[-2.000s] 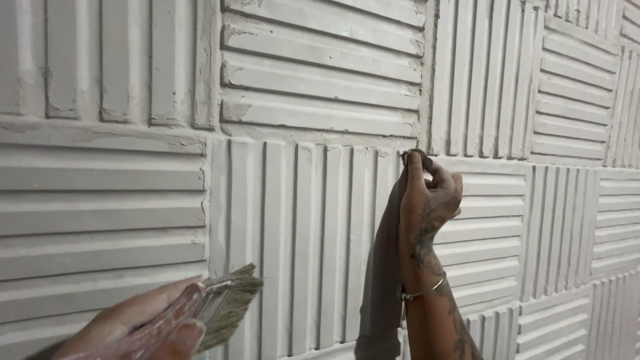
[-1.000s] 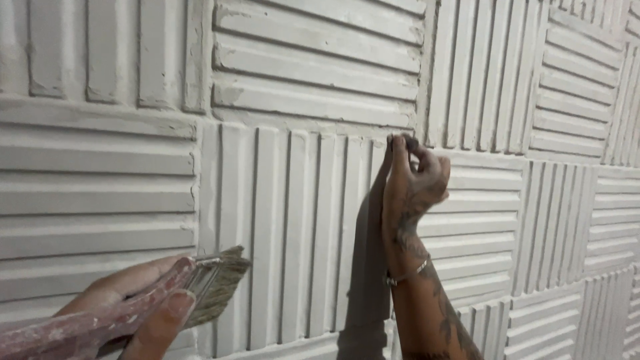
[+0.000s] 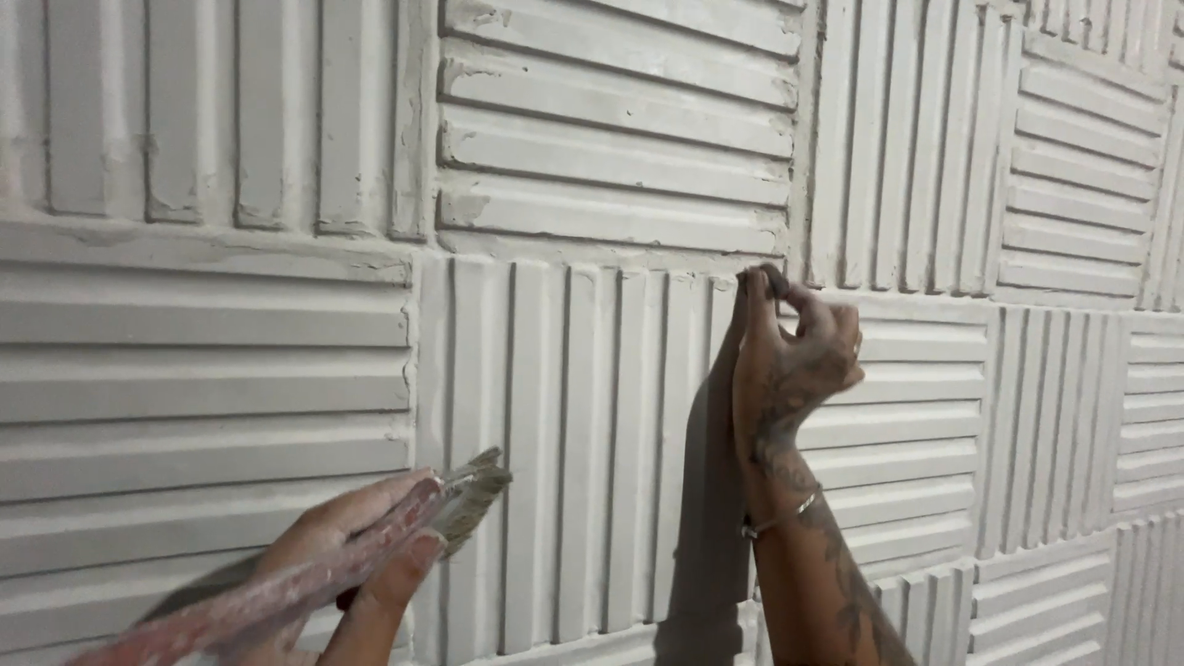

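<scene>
My left hand (image 3: 361, 564) grips a paintbrush (image 3: 305, 578) with a red, paint-spattered handle; its bristles point up and right, near the lower left of a panel with vertical ribs (image 3: 536, 444). My right hand (image 3: 795, 342) is raised to the wall, its thumb and fingers pinched around a small dark piece (image 3: 775, 277). The fingertips are at the joint by that panel's top right corner, just under a panel with horizontal ribs (image 3: 620, 139). What the dark piece is cannot be told.
Ribbed grey-white wall panels, with vertical and horizontal ribs alternating, fill the view and recede to the right. Rough filler edges show along the upper joints (image 3: 800, 148). My right arm casts a dark shadow (image 3: 708, 518) on the wall.
The brush in my left hand has turned so its bristles show more edge-on. My right hand has stayed pinched at the joint, shifting slightly left along it from its earliest place.
</scene>
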